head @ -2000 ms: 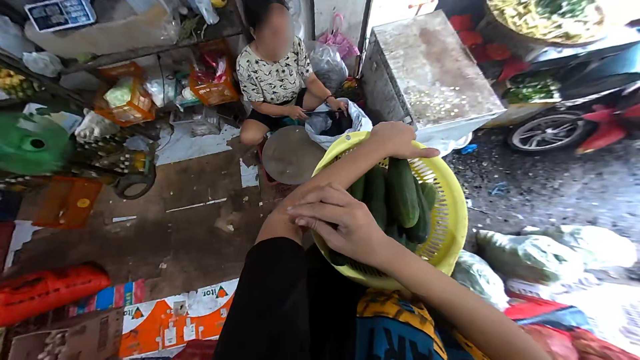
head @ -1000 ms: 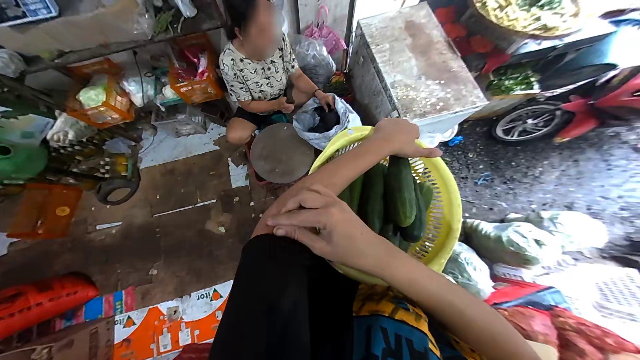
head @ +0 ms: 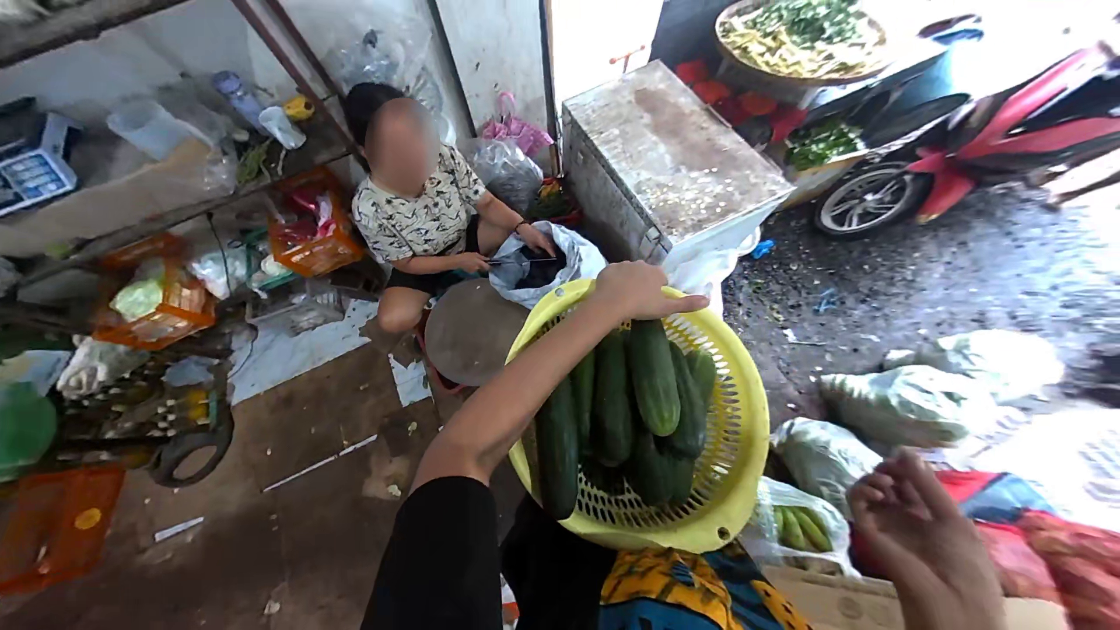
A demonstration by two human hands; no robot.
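Note:
A yellow plastic basket [head: 748,420] leans against my front with several dark green cucumbers [head: 652,376] in it. Across the top of the basket lies my left forearm; my left hand [head: 643,291] rests at its far rim, thumb out, and whether its fingers grip the rim is hidden. My right hand [head: 914,516], blurred, is raised at the lower right with its fingers partly curled, apart from the basket. Nothing shows in it. Below and behind it are plastic bags of green vegetables [head: 805,528].
A person [head: 420,210] sits beyond the basket, hands at an open plastic bag [head: 582,262], beside a round-topped stool [head: 472,332]. A large metal-edged box [head: 674,157] stands ahead. Orange crates [head: 319,245] line the left; a red motorbike [head: 1006,131] stands at the right.
My right hand has left my left forearm and moved out to the right, past the basket. My left hand stays at the basket's far rim.

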